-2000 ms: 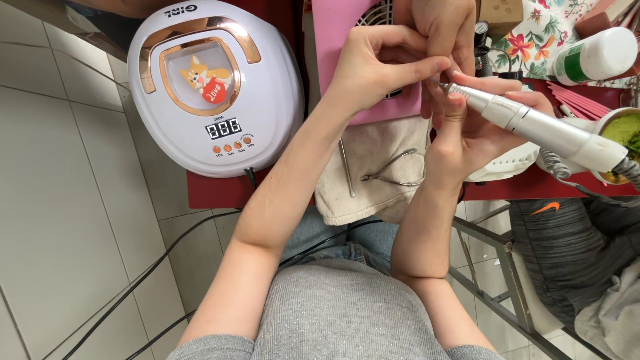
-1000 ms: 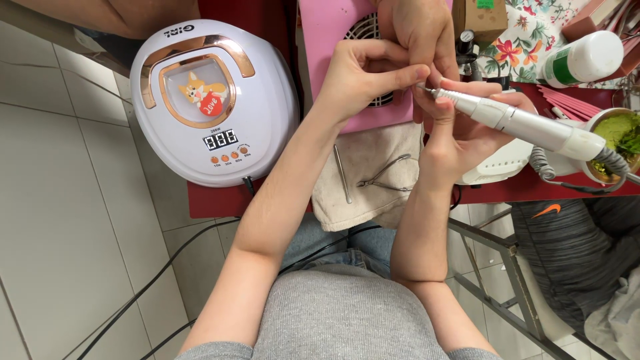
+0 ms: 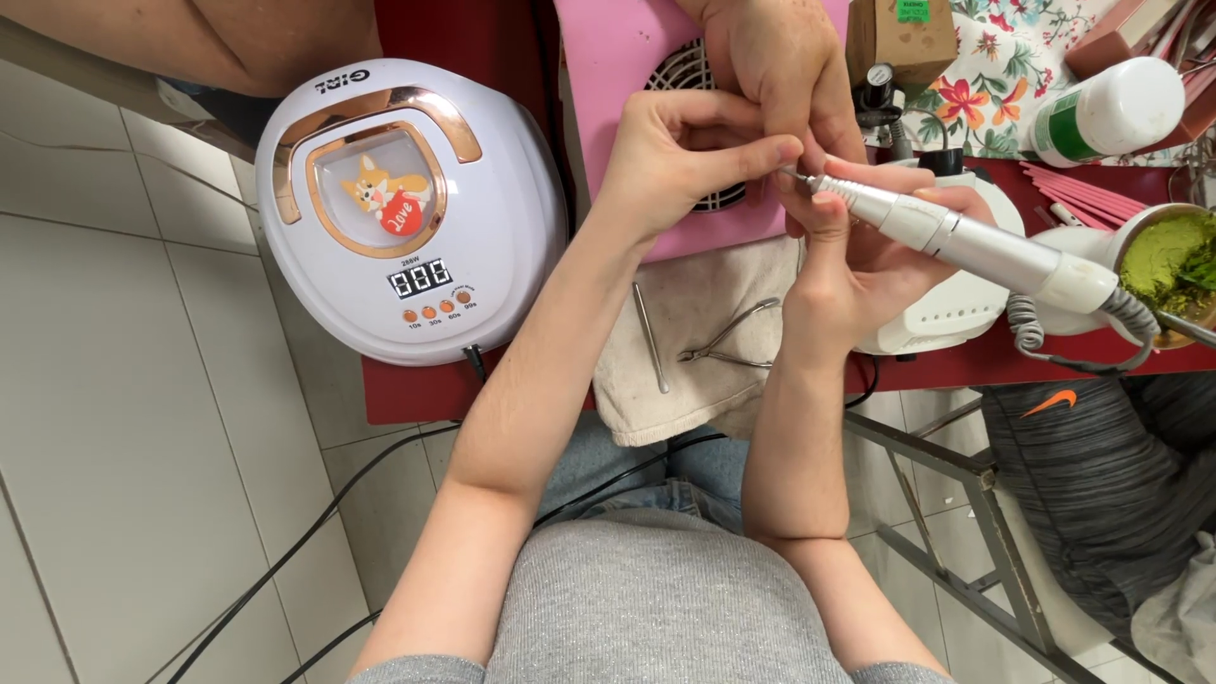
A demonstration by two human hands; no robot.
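Note:
My right hand (image 3: 850,247) grips a silver electric nail drill handpiece (image 3: 950,231), its thin bit pointing left at a fingertip of another person's hand (image 3: 784,66). With thumb and fingers, my left hand (image 3: 679,157) holds a finger of that person. The exact contact of the bit is too small to tell. Both hands are over the right part of a pink nail dust collector (image 3: 617,85) with a round black grille. Below them, a beige towel (image 3: 703,399) bears a metal cuticle pusher (image 3: 652,337) and cuticle nippers (image 3: 730,340).
A white nail lamp (image 3: 475,218) stands at left on the red table (image 3: 413,394). At right are the white drill base (image 3: 959,304), the coiled cord (image 3: 1031,328), a white bottle (image 3: 1111,109), pink sticks (image 3: 1083,199), a cardboard box (image 3: 902,43) and a bowl of green material (image 3: 1173,261).

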